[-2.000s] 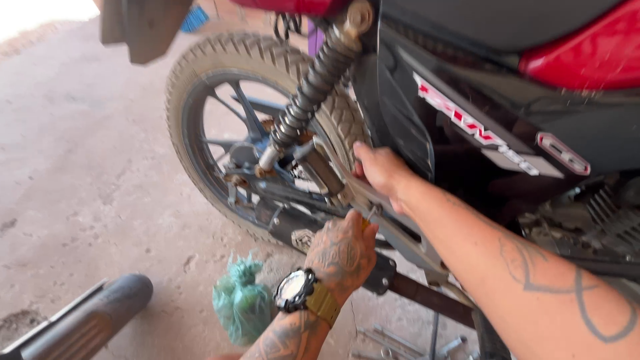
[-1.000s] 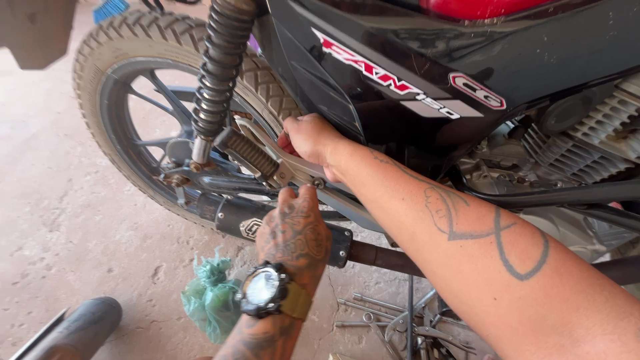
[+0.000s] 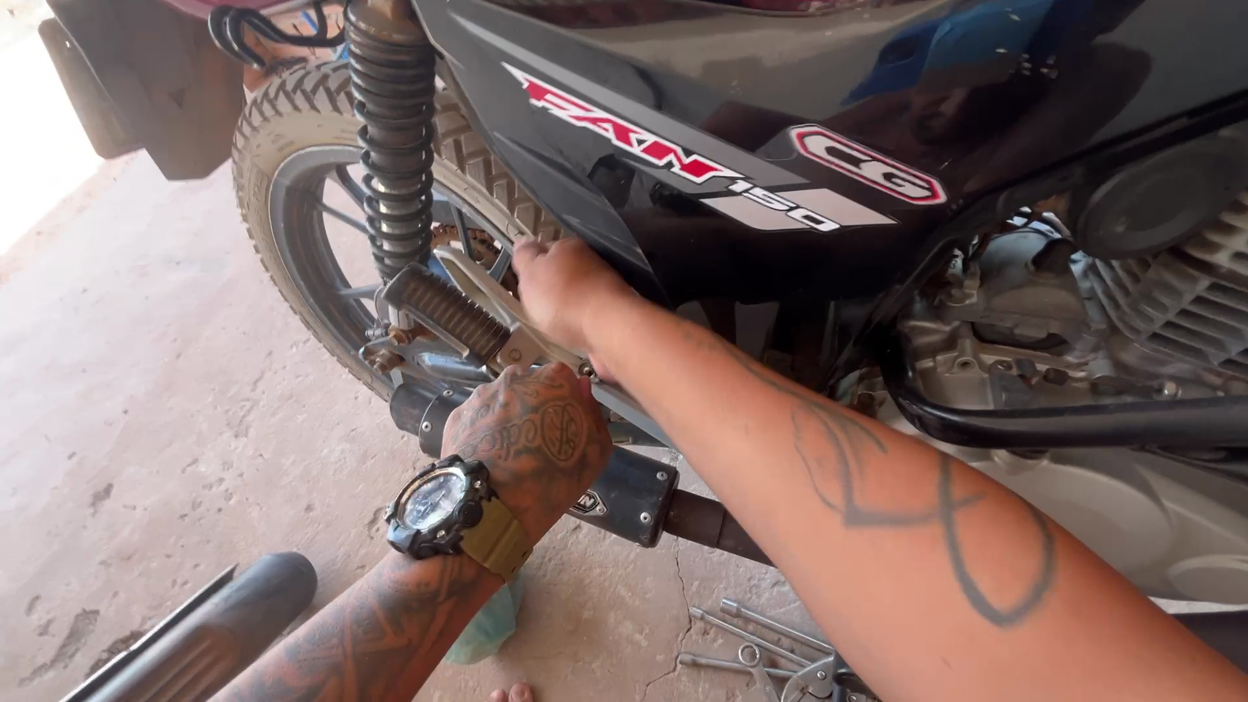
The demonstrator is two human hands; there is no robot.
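My left hand (image 3: 526, 429), with a watch (image 3: 434, 502) at the wrist, is curled at the passenger footpeg bracket (image 3: 526, 348) of a motorcycle; its fingertips and anything in them are hidden. Above it to the right, my right hand (image 3: 565, 288) reaches behind the bracket beside the rear wheel, with its fingers mostly out of sight. The ribbed rubber footpeg (image 3: 448, 314) lies just left of both hands. A black exhaust muffler (image 3: 634, 497) passes below my left hand. The coil shock absorber (image 3: 392, 146) stands above the footpeg, in front of the rear tire (image 3: 292, 127).
Wrenches and other metal tools (image 3: 760, 643) lie on the cracked concrete floor (image 3: 195, 390) below the motorcycle. A dark, tube-like part (image 3: 244, 614) is at the lower left. A green plastic bag (image 3: 487, 624) sits partly behind my left forearm. The engine (image 3: 1033, 312) is at the right.
The view has shifted and come nearer the motorcycle. Both hands remain around the footpeg bracket; my left hand now shows more of its back, with its fingers turned out of sight.
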